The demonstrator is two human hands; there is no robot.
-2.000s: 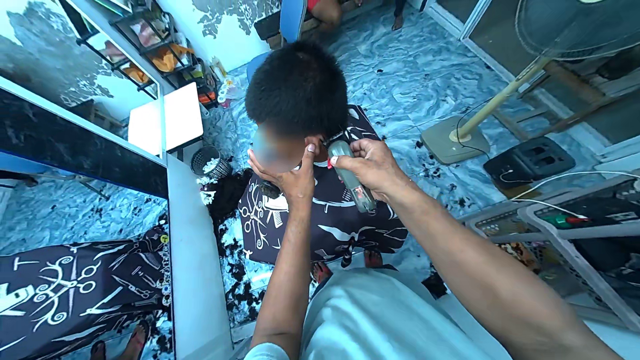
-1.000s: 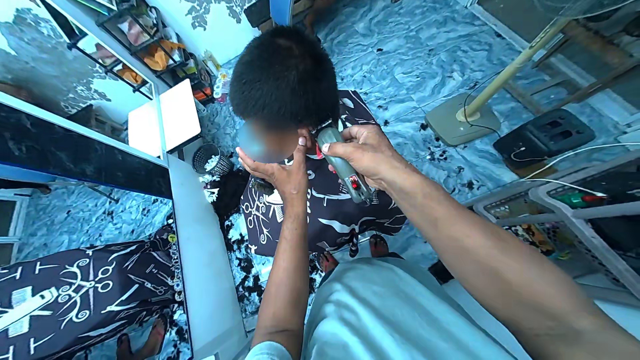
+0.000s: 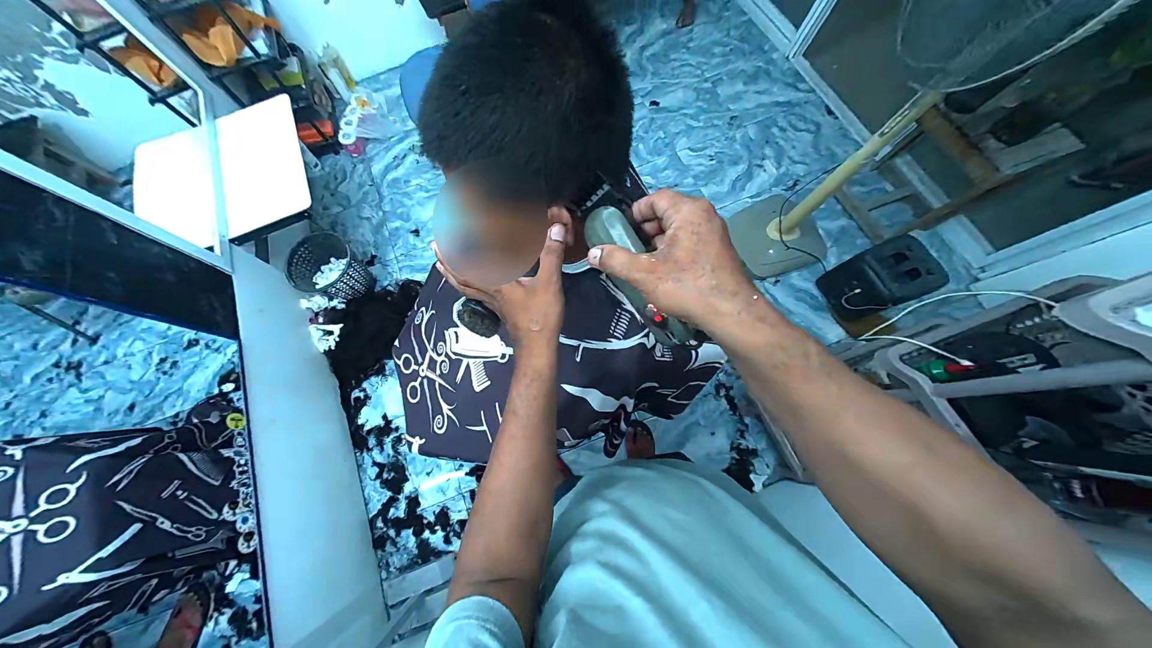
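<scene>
A seated person with short dark hair (image 3: 526, 99) wears a dark barber's cape (image 3: 585, 387) printed with scissors, combs and clippers. My left hand (image 3: 526, 292) cups the person's jaw, its thumb up near the ear; a dark round-ended object (image 3: 477, 317), perhaps a brush, shows beneath this hand, and how it is held is hidden. In my right hand (image 3: 688, 256) is a grey-green hair clipper (image 3: 621, 243) with a small red light. The clipper's toothed end lies against the hair behind the ear, thumb on the near side of its body.
At left a tall mirror (image 3: 117, 288) reflects the cape, beside a pale ledge (image 3: 310, 423). A mesh wastebasket (image 3: 301, 261) and a white-topped table (image 3: 261, 171) stand beyond. Cut hair lies on the tiled floor. On the right are a fan's stand (image 3: 837, 171), a black box (image 3: 882, 274), cables and a grey cart (image 3: 1008, 387).
The clipper has tilted against the head, its rear end swinging a little. My left hand has stayed on the person's jaw.
</scene>
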